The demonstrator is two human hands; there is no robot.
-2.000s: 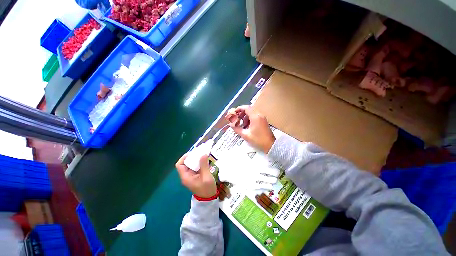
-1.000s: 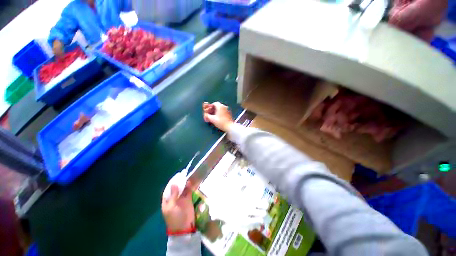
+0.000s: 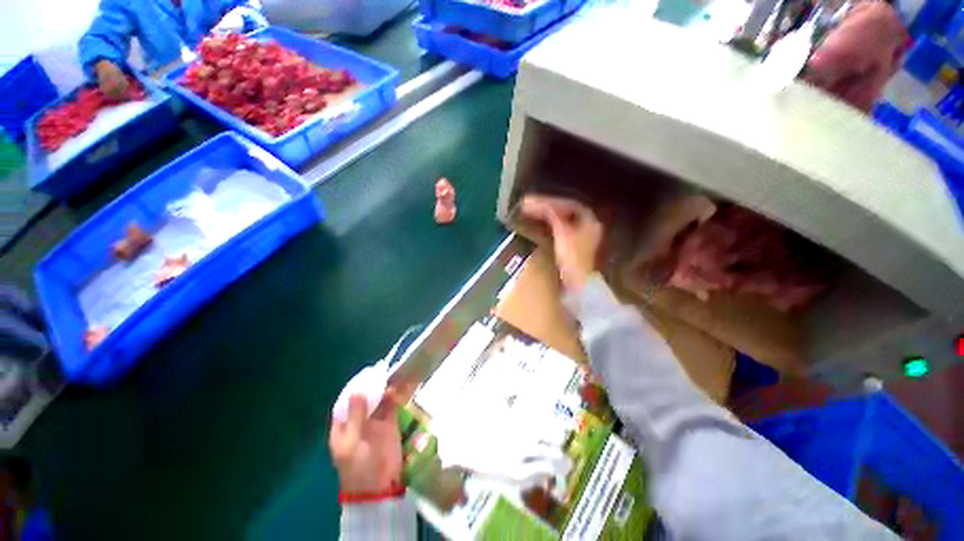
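Observation:
A small tan figurine (image 3: 445, 201) is on the green surface, left of the cabinet opening. My left hand (image 3: 367, 444), with a red bracelet, holds a white squeeze bottle (image 3: 362, 389), its thin spout pointing up and right, at the left edge of the printed cardboard (image 3: 497, 412). My right hand (image 3: 568, 230) is at the left side of the cabinet's open front, blurred; its fingertips are near the inner left wall, and whether it holds anything cannot be told. Pink pieces (image 3: 745, 254) lie in the right cardboard compartment.
The off-white cabinet (image 3: 677, 90) has green and red lights at its right end. A blue crate (image 3: 74, 354) with white bags and a few pieces is at left. Blue crates of red parts (image 3: 270, 85) stand beyond, by a person in blue. A blue tote (image 3: 835, 444) is at lower right.
The figurine has left my right hand and is on the green surface. My right hand has moved right, to the cabinet opening. My left hand still holds the bottle. The view has shifted.

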